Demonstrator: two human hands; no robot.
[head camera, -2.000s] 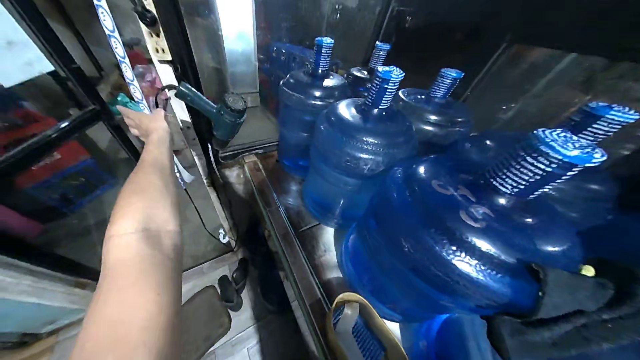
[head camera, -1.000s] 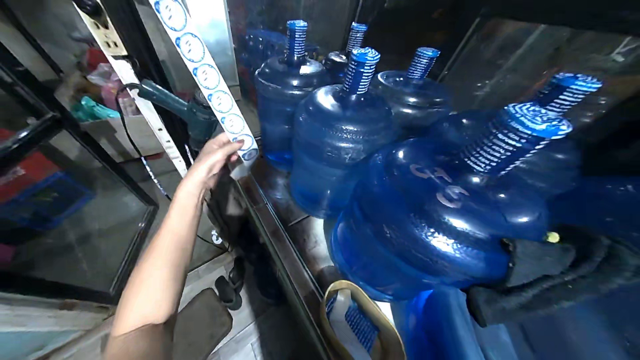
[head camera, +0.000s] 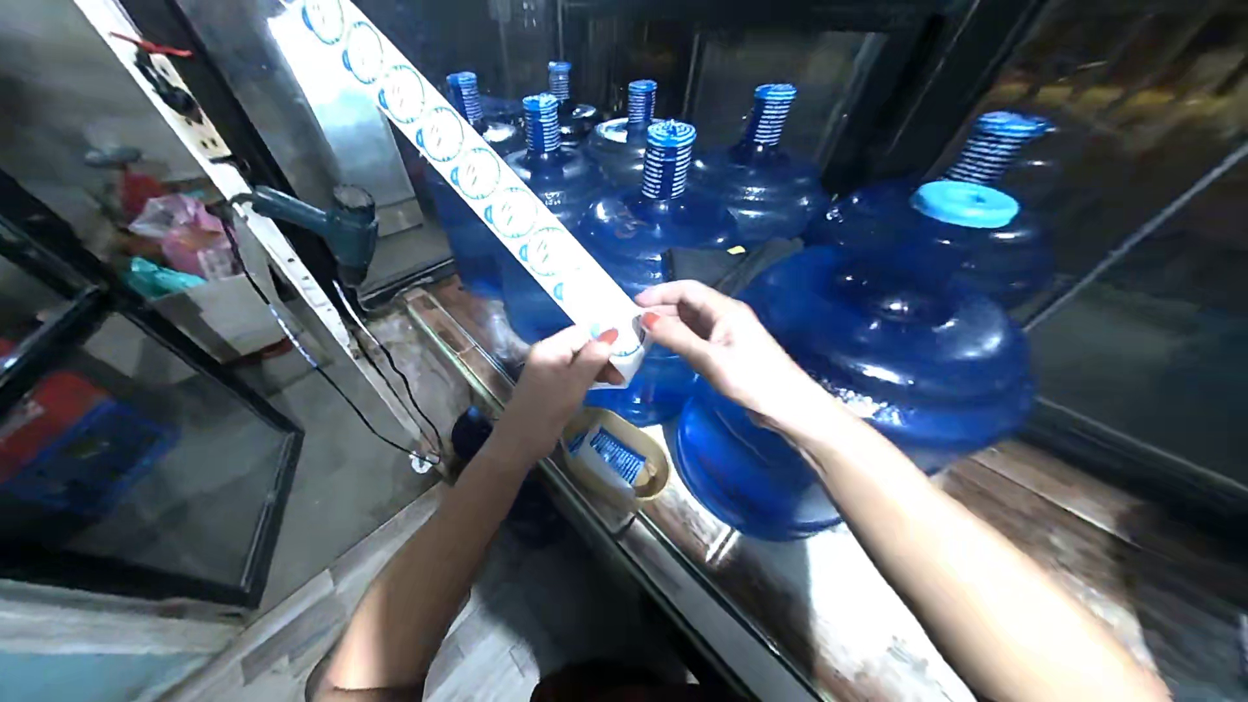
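Observation:
A long strip of round stickers (head camera: 478, 174) runs from the upper left down to my hands. My left hand (head camera: 565, 375) grips its lower end between thumb and fingers. At the right edge of that end, the thumb and fingertips of my right hand (head camera: 707, 336) touch the strip by a sticker; whether they pinch it is unclear. Behind the hands stand several blue plastic water jugs with patterned neck wraps (head camera: 669, 161). Nearer on the right is a large blue jug (head camera: 897, 331) with a light blue cap (head camera: 965, 204).
A tan oval container (head camera: 655, 458) holding patterned wraps sits by the edge of the wooden shelf (head camera: 975, 565). On the left, a heat gun (head camera: 327, 222) hangs beside a power strip (head camera: 195, 122), with dangling cords and a glass door frame (head camera: 283, 507).
The sticker strip has come over from the left, in front of the jugs. My right hand has come into view at its lower end. The view has shifted, showing more jugs.

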